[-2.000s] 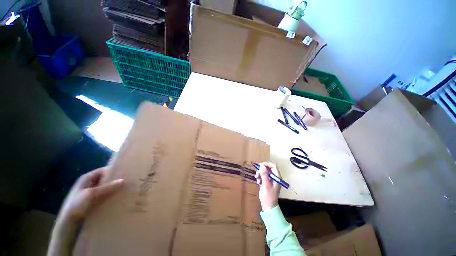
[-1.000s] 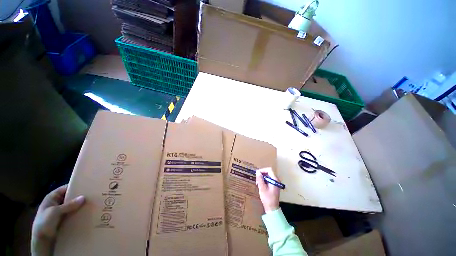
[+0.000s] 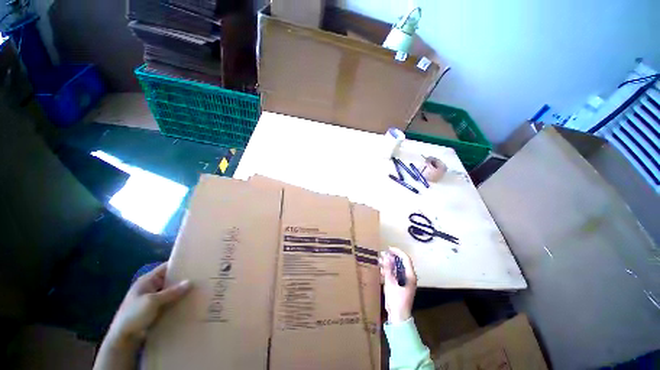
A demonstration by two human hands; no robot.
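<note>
A flattened carton [image 3: 315, 289] with dark printed bands and a column of small icons lies in front of me, its right part over another carton whose edge [image 3: 367, 224] shows. My left hand [image 3: 148, 300] grips its left edge, thumb on top. My right hand [image 3: 398, 282] is at the right edge of the cartons and holds a dark marker pen [image 3: 399, 270]. Whether my right fingers also hold a carton edge cannot be told. The lower ends of the cartons are cut off by the picture's edge.
On the white-topped table [image 3: 318, 152] lie scissors [image 3: 432, 230], several loose markers [image 3: 407, 175], a tan tape roll [image 3: 434, 169] and a white roll [image 3: 394, 142]. A large open carton [image 3: 340, 72] and a green crate [image 3: 195, 108] stand behind. Another large carton [image 3: 572, 238] stands right.
Compared with one second ago, the top carton has shifted right over the one beneath, and my left hand has moved right with it. The marker has turned more upright in my right hand.
</note>
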